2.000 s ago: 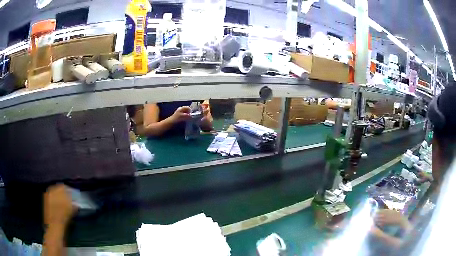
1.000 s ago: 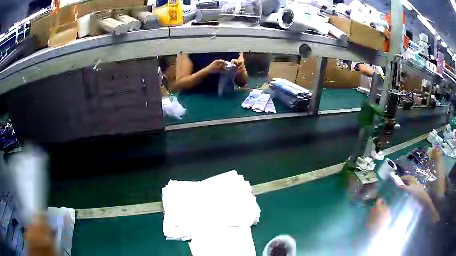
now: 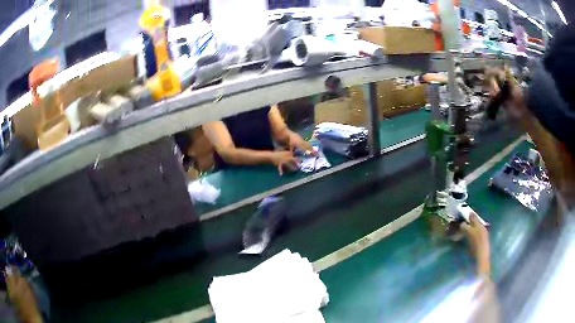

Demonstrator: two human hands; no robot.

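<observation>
A loose stack of bright white sheets (image 3: 270, 291) lies at bottom centre on the green bench beside the belt rail. A clear-looking package with a blue top and a whitish lower end (image 3: 263, 226) is on the dark green conveyor belt, tilted and blurred, with no hand touching it. A hand, seemingly my left hand (image 3: 22, 293), is blurred and cut off at the lower left edge beside small dark and bluish things; its grip is unclear. My right hand is not in view.
A neighbour's hand (image 3: 476, 236) is at the green arbor press (image 3: 437, 158); their other arm is raised. A person opposite handles blue-white packs (image 3: 313, 161). A metal shelf (image 3: 252, 85) crosses above; a dark panel (image 3: 113, 211) stands left.
The hand at left has moved to the lower left edge; the white thing it held up is gone from there. A package now shows on the belt. The neighbour's arm is up and the opposite person's hands are lower.
</observation>
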